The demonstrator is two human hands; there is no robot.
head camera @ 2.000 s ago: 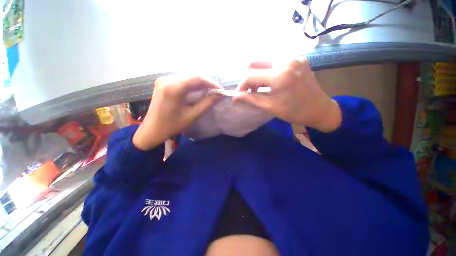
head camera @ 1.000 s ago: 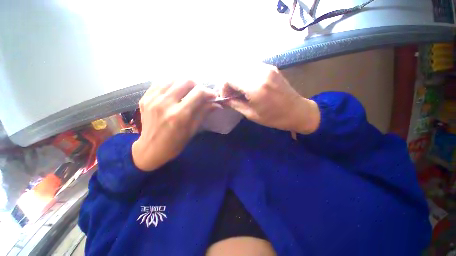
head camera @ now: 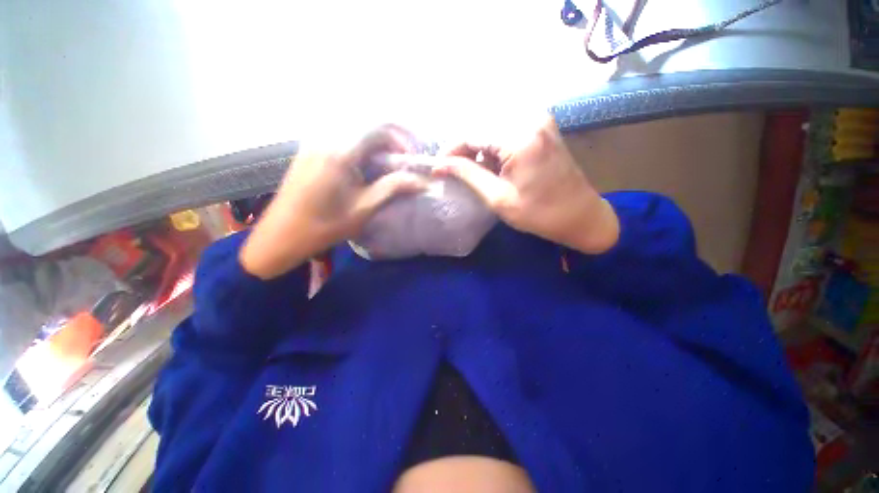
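A pale pinkish-grey garment (head camera: 429, 223) is bunched at the table's front edge, in front of my chest. My left hand (head camera: 332, 188) pinches its upper edge between thumb and fingers. My right hand (head camera: 535, 183) pinches the same edge from the other side, with the fingertips of both hands close together. Bright glare washes out the fingertips and the top of the cloth. Whether a small tool is in the right fingers cannot be told.
The white table (head camera: 145, 96) with a worn grey edge (head camera: 675, 94) lies beyond my hands. Dark cords (head camera: 655, 40) lie at its far right. Red and orange things (head camera: 145, 252) are below the table at left. Coloured goods (head camera: 848, 135) stand at right.
The hands have stayed at the table edge. Since a second ago the left hand has turned and lifted slightly, and more of the cloth shows below the fingers.
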